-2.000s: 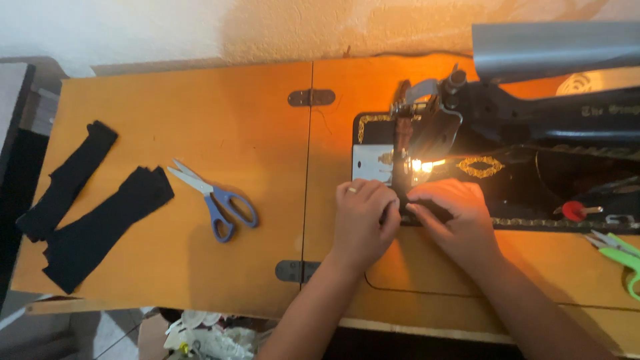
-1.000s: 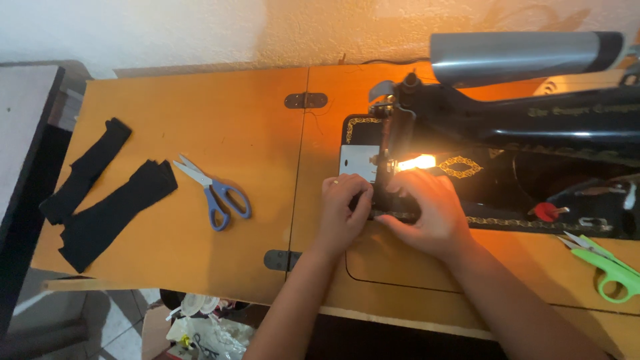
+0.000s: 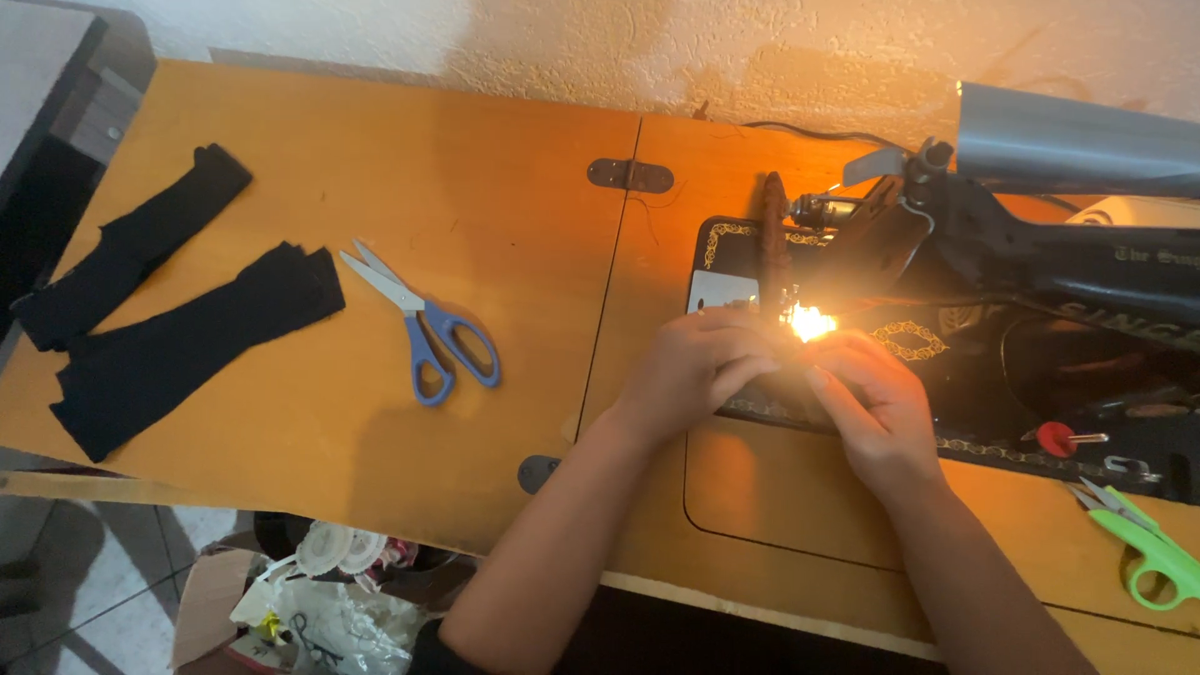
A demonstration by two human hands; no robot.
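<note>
A black Singer sewing machine (image 3: 1059, 272) with gold trim sits at the right, its small lamp (image 3: 812, 322) lit near the needle area. My left hand (image 3: 708, 361) is at the front of the needle area, beside the pale metal plate (image 3: 722, 291), fingertips bent together. Just right of it, my right hand (image 3: 877, 403) has thumb and forefinger close together below the lamp. Between the fingertips the glare and fingers hide whatever may be held. Blue-handled scissors (image 3: 422, 323) lie partly open on the wooden table, left of my hands. Two black fabric pieces (image 3: 197, 347) (image 3: 141, 244) lie farther left.
Green thread snips (image 3: 1148, 553) lie at the right front edge. A red-headed object (image 3: 1057, 439) rests on the machine bed. Metal hinges (image 3: 630, 175) join the wooden table's panels (image 3: 525, 234). Below the front edge stands a cardboard box (image 3: 211, 605) with plastic bags. A textured wall runs behind.
Both hands remain close together at the needle area. My left hand's fingers are now more extended toward the right hand. The scissors and black fabric pieces lie as before.
</note>
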